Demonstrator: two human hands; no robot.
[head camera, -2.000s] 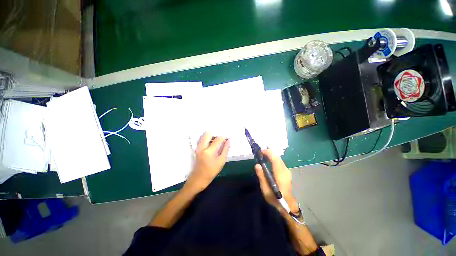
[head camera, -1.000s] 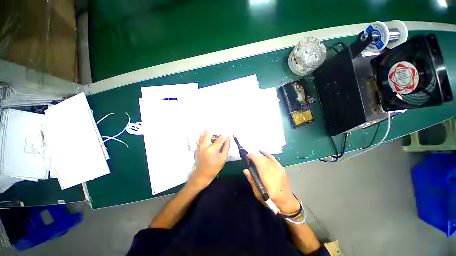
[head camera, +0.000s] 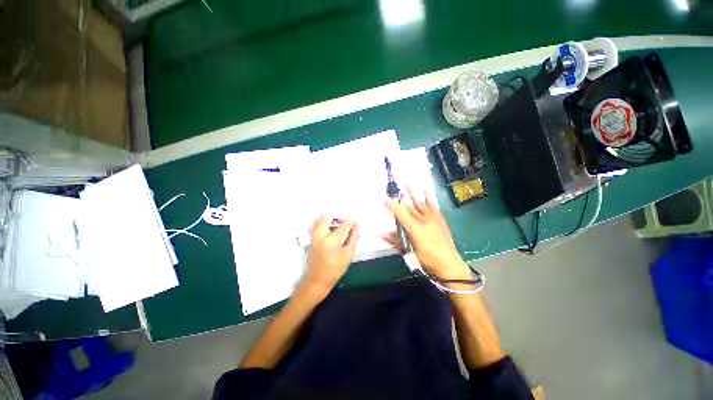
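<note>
White solar panels (head camera: 270, 211) lie overlapping, backs up, on the green bench in front of me; glare hides their detail. My right hand (head camera: 426, 234) holds a dark soldering iron (head camera: 392, 189), its tip pointing away from me over the right panels. The iron's cord runs past my wrist. My left hand (head camera: 331, 248) rests on the panels' near part, thumb and fingers close together around something small and dark that I cannot make out. A short dark mark or item (head camera: 270, 169) lies on the upper left panel.
Right of the panels are a stand with a yellow sponge (head camera: 469, 190), a silvery round dish (head camera: 470, 100), a black box (head camera: 524, 148), a solder spool (head camera: 571, 66) and a fan (head camera: 614, 123). At left are stacked panels (head camera: 129, 238) with white wires. The conveyor (head camera: 313, 70) runs behind.
The iron has swung from near my left fingertips to point forward, farther right on the panels. My left hand stays in about the same place. The whole view has shifted slightly.
</note>
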